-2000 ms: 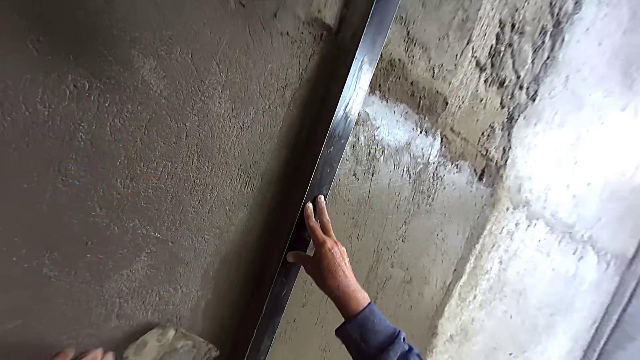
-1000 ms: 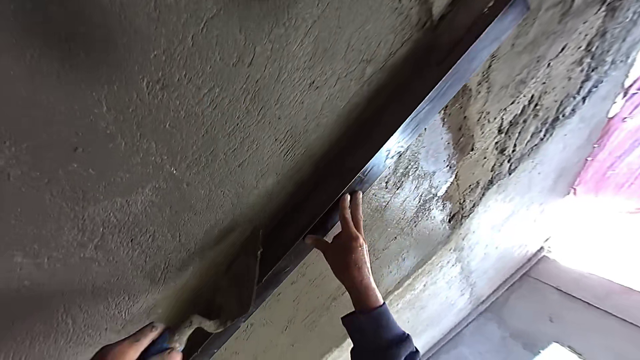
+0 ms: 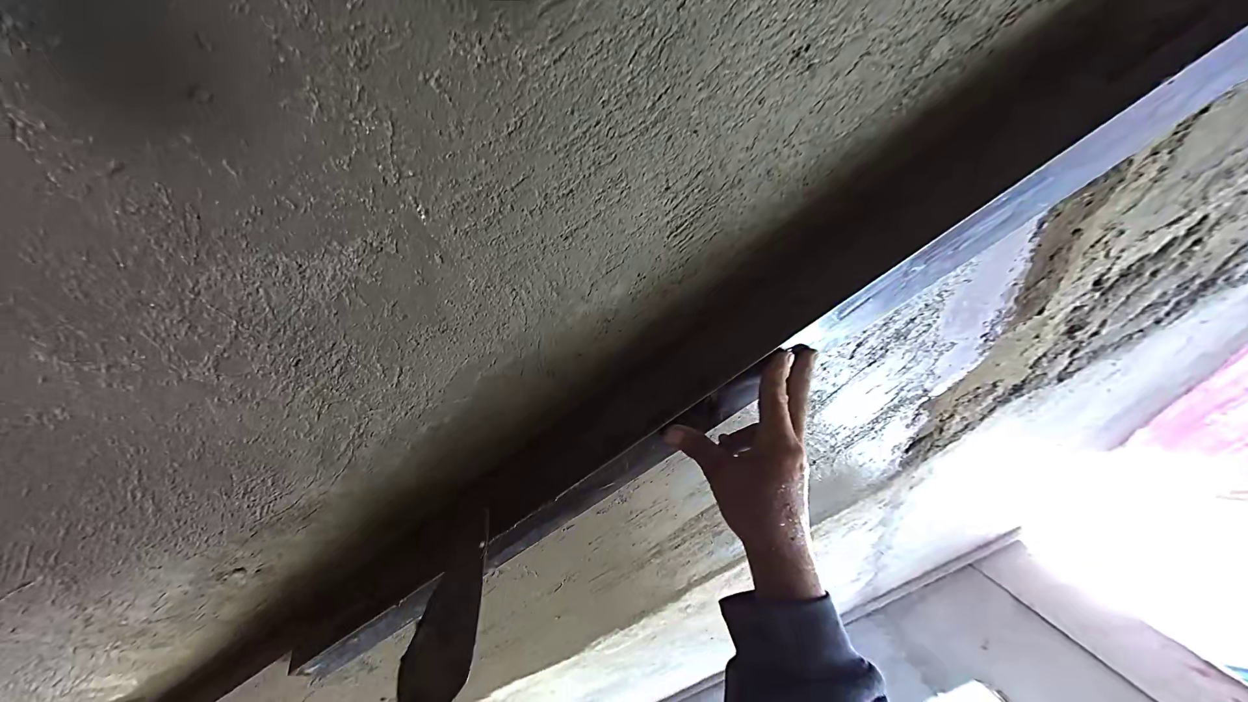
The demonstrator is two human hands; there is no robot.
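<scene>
A long dark straightedge (image 3: 877, 234) runs diagonally from upper right to lower left along the edge of a rough grey plastered surface (image 3: 409, 253). Near its middle, my right hand (image 3: 765, 468) reaches up in a dark sleeve, thumb apart from the raised fingers, fingertips on the bar's lower side. Lower left, a dark trowel blade (image 3: 444, 624) overlaps the bar; its handle is outside the view. My left hand is out of view too.
Beyond the bar lies a strip of paler plaster (image 3: 604, 575) with a rough broken patch (image 3: 1092, 263) at the right. Panels (image 3: 985, 614) and bright glare fill the lower right, with a pink area (image 3: 1199, 409) above the glare.
The view has turned strongly, so the bar lies flatter across it. My left hand, on the trowel a second ago, has gone out of view. My right hand stays at the bar.
</scene>
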